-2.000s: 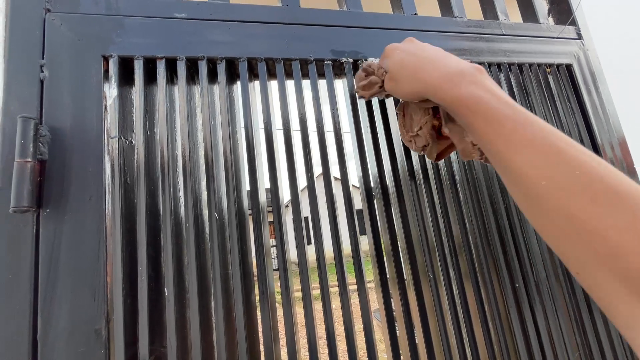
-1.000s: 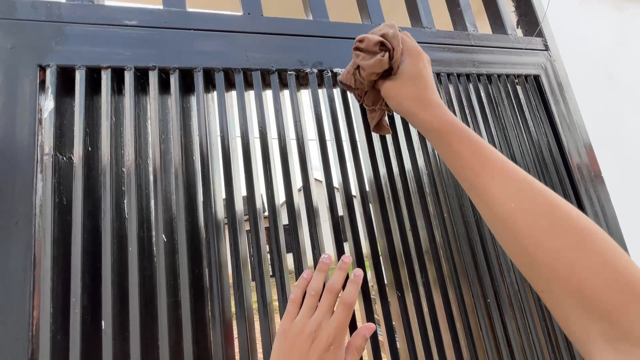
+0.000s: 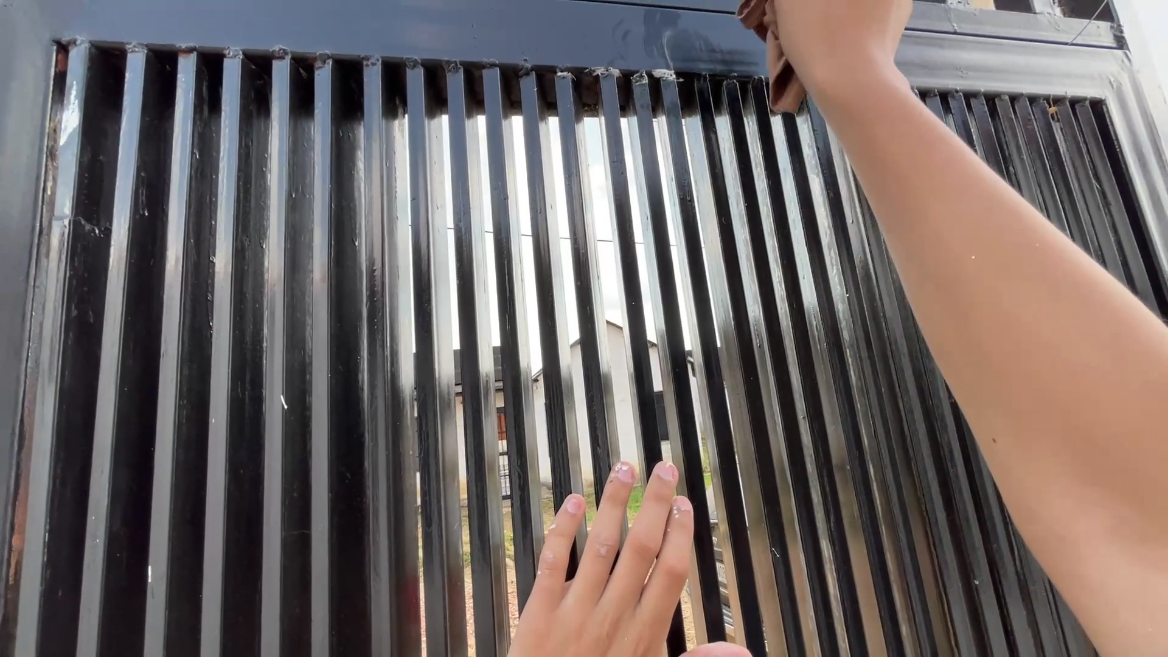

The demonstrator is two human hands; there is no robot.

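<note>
A black metal gate with upright slats (image 3: 242, 365) fills most of the head view. At the top edge of the view, my right hand (image 3: 844, 36) holds a brown cloth (image 3: 783, 73) against or close to the gate's top rail (image 3: 456, 32); the fingers are partly cut off by the frame. Wet-looking streaks show on the rail just left of the cloth. Low in the middle, my left hand (image 3: 616, 570) is spread with its back to me, at the slats and holding nothing. Pale specks dot its fingertips.
Through the gaps between slats a pale gabled building (image 3: 616, 365), grass and bare ground are visible beyond the gate. A white wall (image 3: 1152, 36) stands at the upper right. The gate's side frame (image 3: 23, 228) runs down the left edge.
My left hand, not in view two seconds ago, came up in front of the slats. My right hand keeps hold of the cloth near the top rail. The view has moved closer to the gate.
</note>
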